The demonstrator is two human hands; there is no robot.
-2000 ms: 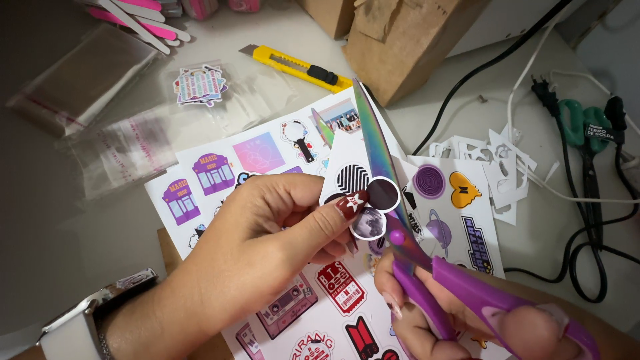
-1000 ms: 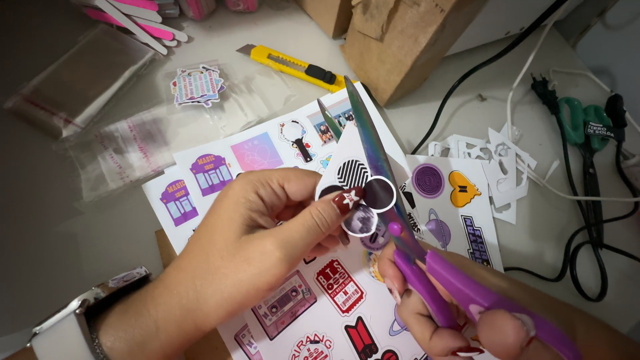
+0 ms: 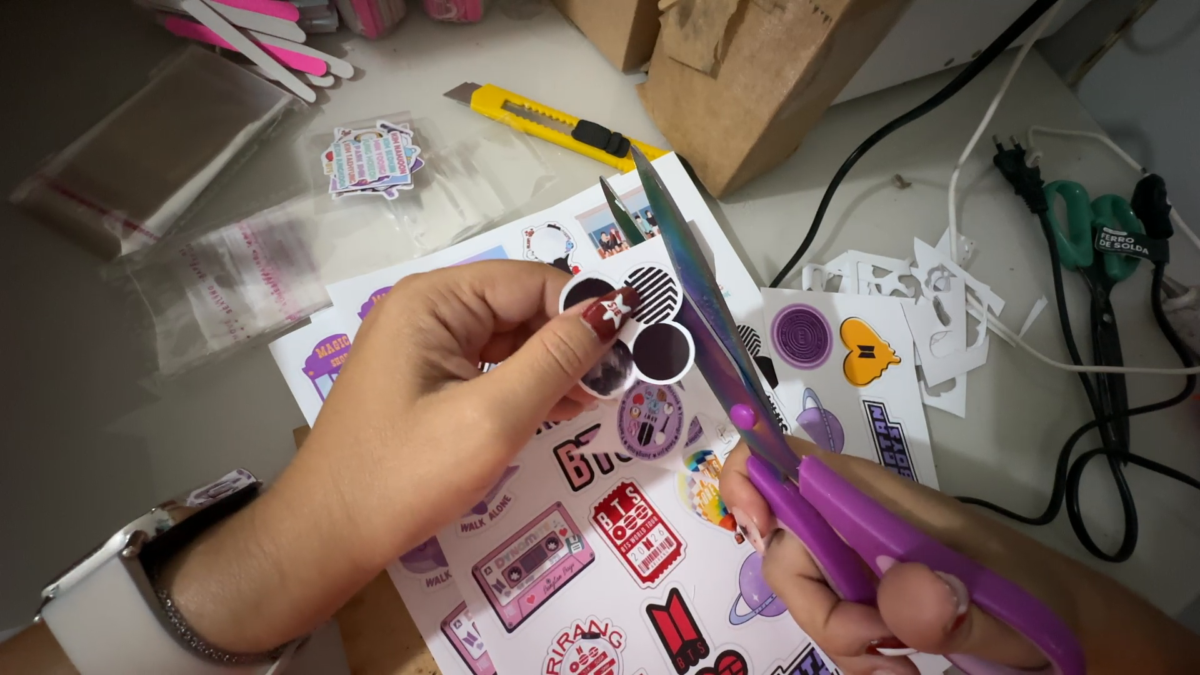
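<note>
My left hand (image 3: 469, 384) pinches a sticker of black and striped circles with a white border (image 3: 663, 352) between thumb and fingers. My right hand (image 3: 844, 572) grips purple-handled scissors with iridescent blades (image 3: 698, 300); the blades are parted and point up and away, just right of the sticker. Below both hands lie printed sticker sheets (image 3: 600, 609) with cassette, ticket and planet designs. The fingertips behind the sticker are partly hidden.
A yellow box cutter (image 3: 539, 117) lies behind the sheets, beside a cardboard box (image 3: 750, 94). Left are clear plastic bags (image 3: 159, 141) and a stack of cut stickers (image 3: 373, 161). Right are paper scraps (image 3: 947, 328), cables (image 3: 844, 178) and green-handled scissors (image 3: 1111, 347).
The held sticker has turned between my left fingers, and the white paper that extended above its circles is no longer attached. My right hand still holds the scissors.
</note>
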